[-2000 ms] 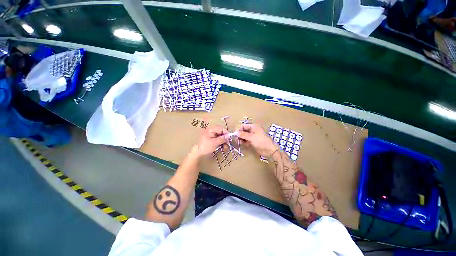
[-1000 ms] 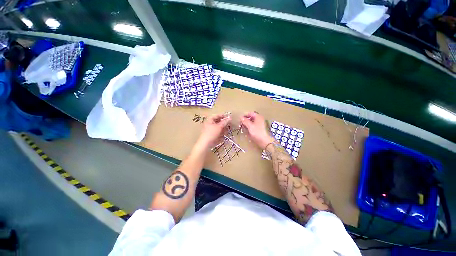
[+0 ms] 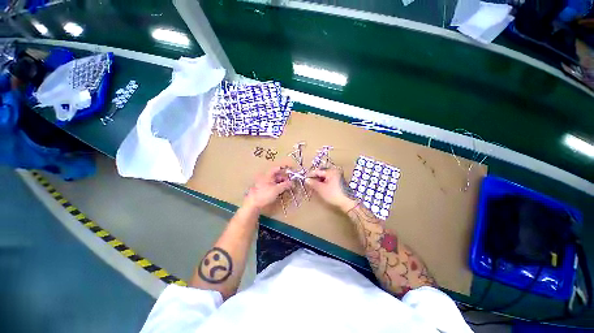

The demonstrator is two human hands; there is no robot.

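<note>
My left hand (image 3: 270,187) and my right hand (image 3: 329,186) are close together over the cardboard. Their fingertips pinch connector leads (image 3: 297,175) between them; how many is too small to tell. More leads lie crossed in a loose pile (image 3: 291,203) just below the fingers, partly hidden by the hands. Two small groups of leads lie beyond the hands, one at the left (image 3: 299,151) and one at the right (image 3: 322,156). A white panel of round circuit boards (image 3: 375,185) lies flat just right of my right hand.
Brown cardboard (image 3: 417,227) covers the bench. Stacked panels with leads (image 3: 253,109) and a crumpled white bag (image 3: 163,130) are at the left. A blue tray (image 3: 479,257) with a black box (image 3: 527,227) is at the right. Thin pale wire (image 3: 467,170) curls beyond it. A person's blue sleeve (image 3: 39,153) is at far left.
My hands were apart just beyond the pile one second ago; they have come back toward me and together, holding leads. More leads now lie in the two groups beyond them.
</note>
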